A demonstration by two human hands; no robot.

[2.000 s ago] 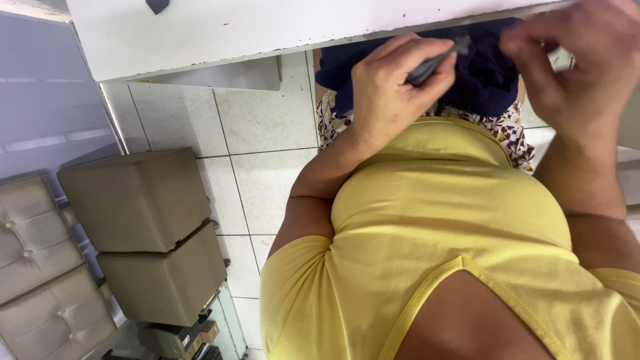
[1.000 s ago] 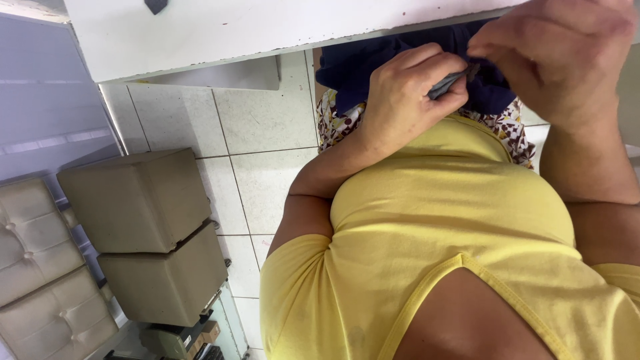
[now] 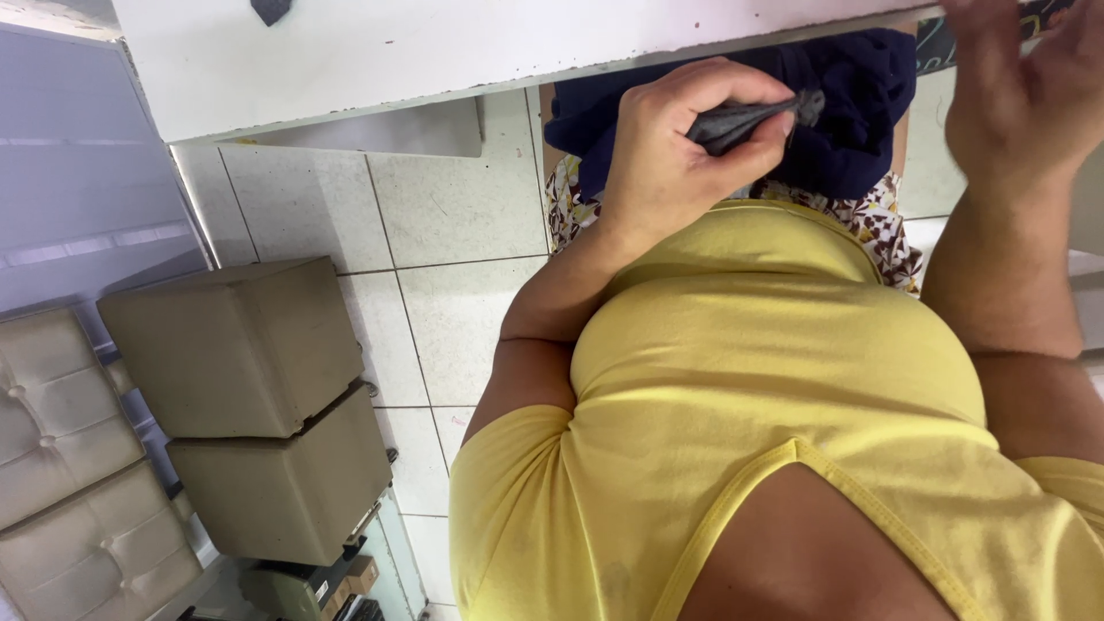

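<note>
My left hand [image 3: 681, 142] is closed on a small piece of dark grey fabric [image 3: 733, 125], pinched between thumb and fingers. The fabric's bunched tip [image 3: 809, 107] sticks out to the right of the fingertips. Beneath it, dark blue cloth [image 3: 854, 129] lies over the lap, on a floral-patterned garment [image 3: 897, 233]. My right hand [image 3: 1018, 95] is raised at the upper right, blurred and apart from the fabric. Its fingertips run out of the frame, so whether it holds anything thin cannot be told.
A white table [image 3: 448, 43] with a chipped edge crosses the top, with a small dark piece [image 3: 271, 10] on it. Two stacked taupe padded blocks [image 3: 216, 345] and tufted cushions [image 3: 52, 414] are at left. White floor tiles [image 3: 466, 198] show below the table.
My right hand was close beside the grey fabric one second ago and has moved away to the right. My left hand keeps hold of the fabric, whose bunched tip now shows more.
</note>
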